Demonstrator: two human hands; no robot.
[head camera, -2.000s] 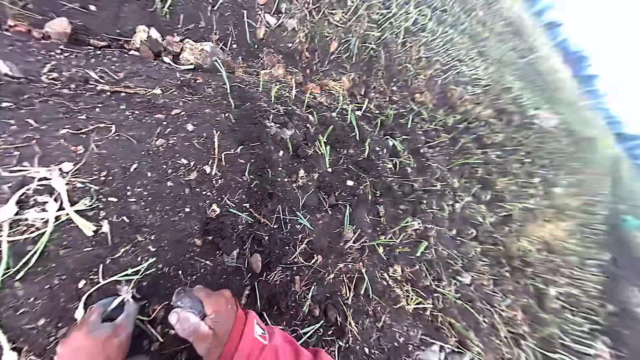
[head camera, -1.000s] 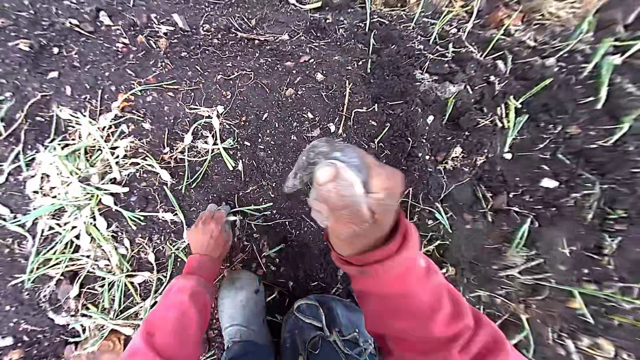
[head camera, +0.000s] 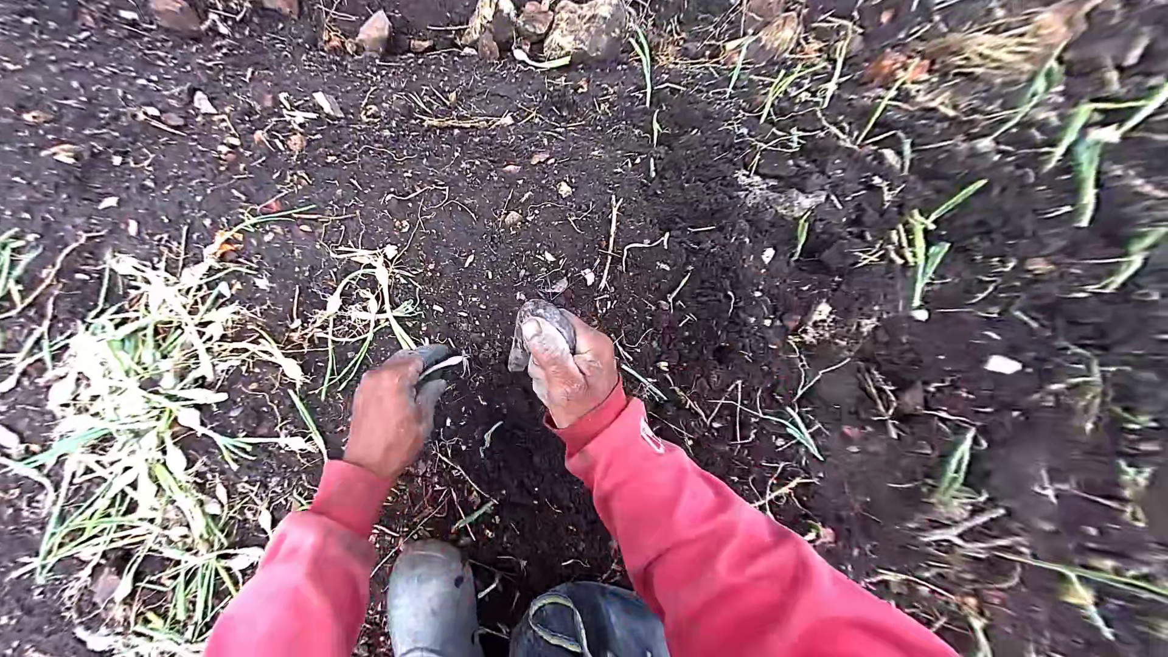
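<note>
My left hand (head camera: 397, 406) pinches a small white bulb (head camera: 443, 364) of an onion-like plant between soil-covered fingertips. To its right, my right hand (head camera: 570, 365) is closed around a grey, rounded, stone-like object (head camera: 546, 327), held just above the dark soil. Its exact kind cannot be told. Beyond my left hand lies a small bunch of uprooted onion-like plants (head camera: 374, 297) with pale bulbs and roots. A larger pile of such plants (head camera: 151, 401) spreads over the ground at the left.
Two boots, one grey (head camera: 432, 598) and one dark (head camera: 589, 625), stand at the bottom edge. Stones (head camera: 584, 29) line the top of the soil. Green shoots (head camera: 922, 251) stand in the rougher soil at the right, with pale root scraps scattered around.
Since one second ago, my left hand has come up off the soil with a small white bulb in its fingers. My right hand still holds the grey object. The view has shifted.
</note>
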